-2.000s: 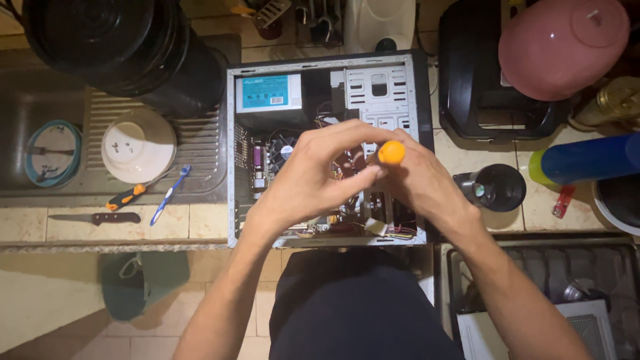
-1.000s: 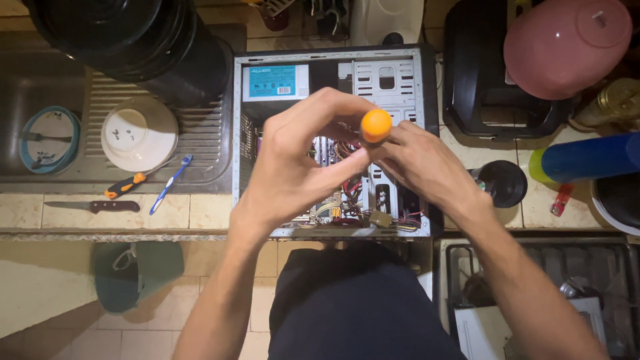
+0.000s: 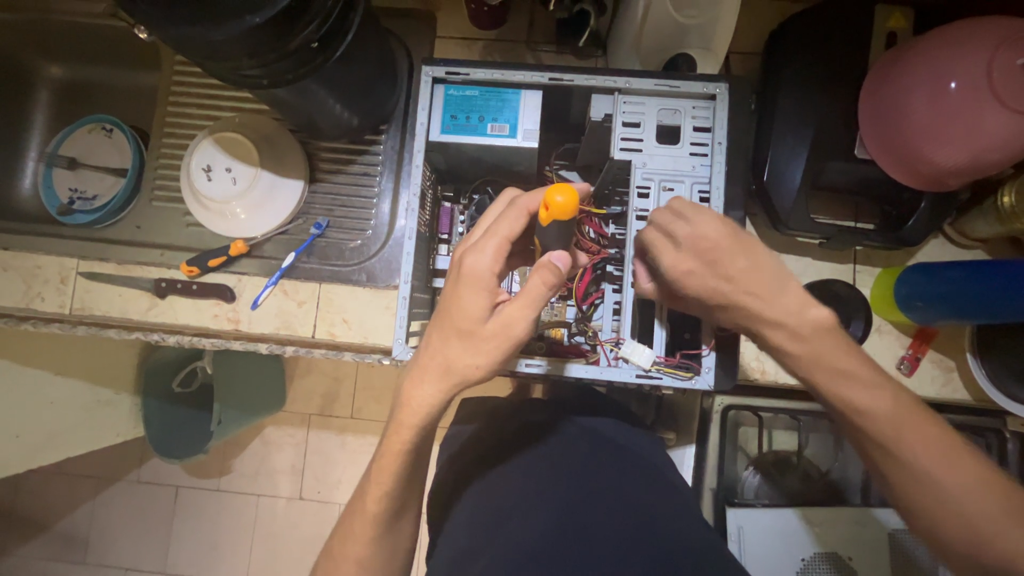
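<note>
An open computer case point(image 3: 414, 240) lies on its side on the tiled counter, with a power supply point(image 3: 485, 114) at its upper left and bundled wires point(image 3: 590, 276) in its middle. My left hand point(image 3: 500, 280) is over the case, its fingers around the black and orange handle of a screwdriver point(image 3: 558, 220); the tool's tip is hidden. Over the metal drive bays point(image 3: 668, 132), my right hand point(image 3: 708, 260) is curled and slightly blurred; whether it pinches something small cannot be seen. A white plug connector point(image 3: 637, 354) lies at the case's near edge.
Left of the case are another screwdriver point(image 3: 214, 258), a toothbrush point(image 3: 290, 264), a knife point(image 3: 160, 286), an upturned white bowl point(image 3: 244, 176) and a large black container point(image 3: 320, 72). To the right stand a pink bowl point(image 3: 944, 104), a blue bottle point(image 3: 960, 292) and a stove point(image 3: 788, 448).
My right hand has moved away from the screwdriver to the right, and the two hands are now apart. My left hand remains on the handle.
</note>
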